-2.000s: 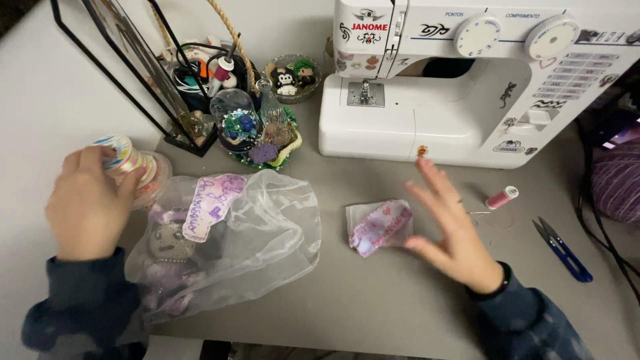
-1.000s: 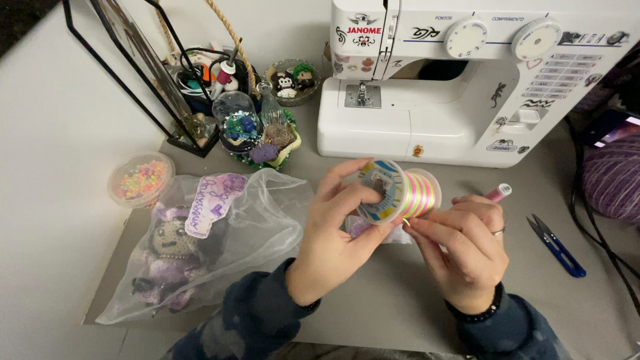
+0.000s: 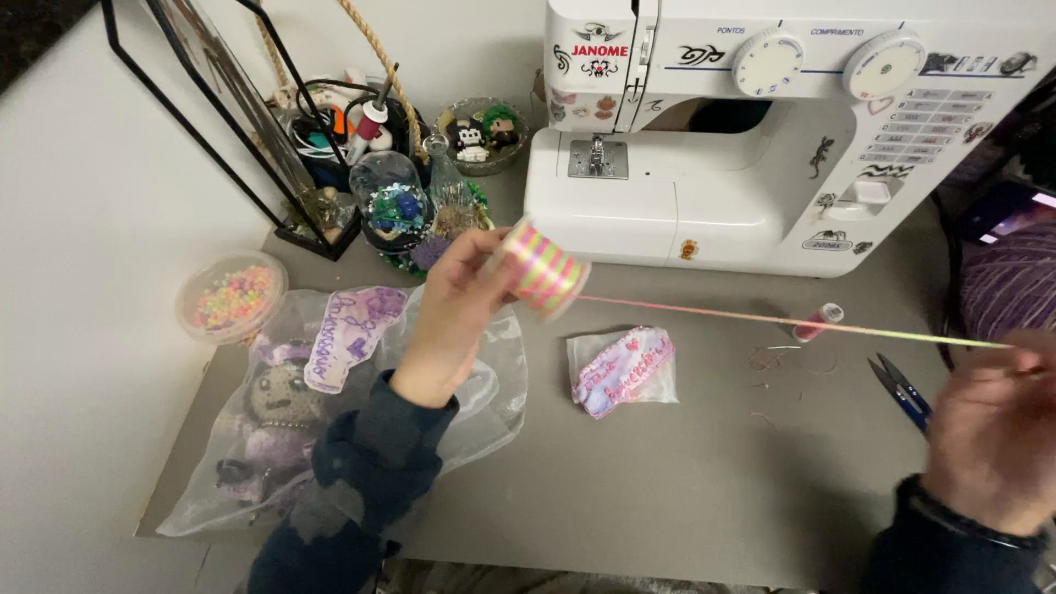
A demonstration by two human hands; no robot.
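Observation:
My left hand [image 3: 462,309] holds a spool of multicolored cord [image 3: 540,268] in front of the sewing machine. A taut length of cord [image 3: 742,320] runs from the spool to my right hand [image 3: 994,429], which pinches it at the right edge of the view and is partly blurred. Below the cord lies a small sheer pouch with an embroidered fabric piece [image 3: 624,371]. Left of it, under my left forearm, rests a sheer organza bag [image 3: 495,379] with a crocheted doll [image 3: 289,396] inside and a lettered purple fabric tag [image 3: 351,338] on top.
A white Janome sewing machine [image 3: 610,223] stands at the back. Thread snips [image 3: 899,392], a small pink thread spool [image 3: 817,322] and purple yarn [image 3: 1011,276] are at right. A tub of beads [image 3: 231,297], a glass dome [image 3: 392,202], a trinket bowl [image 3: 483,136] and a black-framed terrarium [image 3: 318,227] stand at left.
My left hand took the cord spool from the bead tub to the middle. Both hands were together at the spool a second ago; my right hand has since moved right, drawing out cord.

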